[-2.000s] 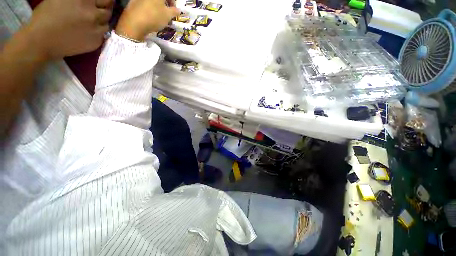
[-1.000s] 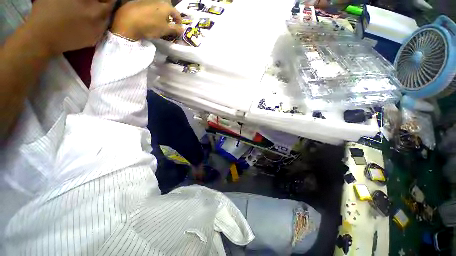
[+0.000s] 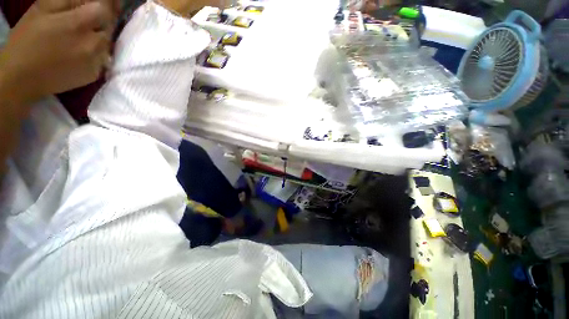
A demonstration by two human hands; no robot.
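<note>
My left hand (image 3: 59, 50) is at the upper left with bent fingers. Something small and dark is by its fingertips, too blurred to name. My right hand (image 3: 179, 6) is mostly cut off by the top edge, beyond the white striped sleeve; its fingers and anything in them are hidden. Small watch parts with yellow-edged blocks (image 3: 217, 59) lie in rows on the stacked white foam trays (image 3: 281, 68), just right of the sleeve. Another watch part (image 3: 216, 94) shows on a lower foam layer.
A clear plastic parts box (image 3: 399, 81) rests on the foam. A blue fan (image 3: 499, 62) stands at the right. A white strip (image 3: 430, 258) holds batteries and loose parts on the green mat. A person's dark-clothed leg (image 3: 209, 180) shows beyond the foam; my jeans are below.
My right hand has left the watch parts on the foam and moved up and left, mostly out of the picture. The view has shifted, moving the bench things left.
</note>
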